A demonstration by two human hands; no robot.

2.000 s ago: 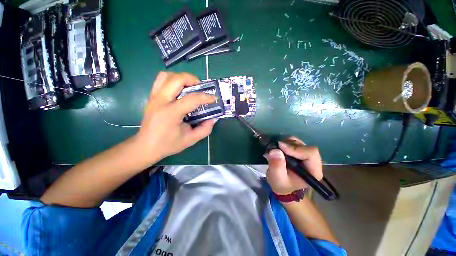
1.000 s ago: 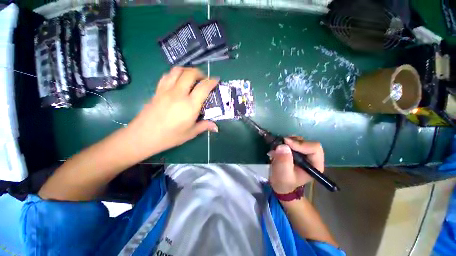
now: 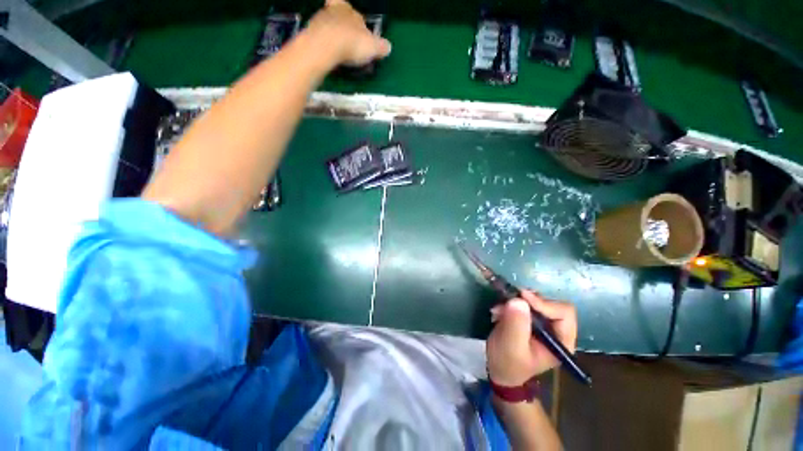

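Observation:
My right hand [image 3: 526, 339] holds the black soldering iron [image 3: 546, 336] like a pen, its thin tip pointing up and left over the green bench. My left hand [image 3: 348, 37] is stretched out over the green conveyor belt, above a dark unit [image 3: 359, 69] that it partly hides. Its fingertips are blurred, so whether it grips the unit cannot be told. Two black batteries [image 3: 354, 167] with white print lie overlapped on the bench, across the white line. No board lies in front of the iron tip.
More units [image 3: 496, 53] lie on the belt behind the pale rail [image 3: 440, 110]. White slivers [image 3: 502, 220] lie right of centre. A fan [image 3: 599, 145], cardboard tube [image 3: 650, 231] and soldering station [image 3: 748, 220] stand right. A white box lid [image 3: 75, 185] is at left. My left arm mostly hides the stacked boards.
My left hand has left the board and battery on the bench and reached forward to the belt. That board is gone from the bench. The view has shifted forward; the iron stays in my right hand.

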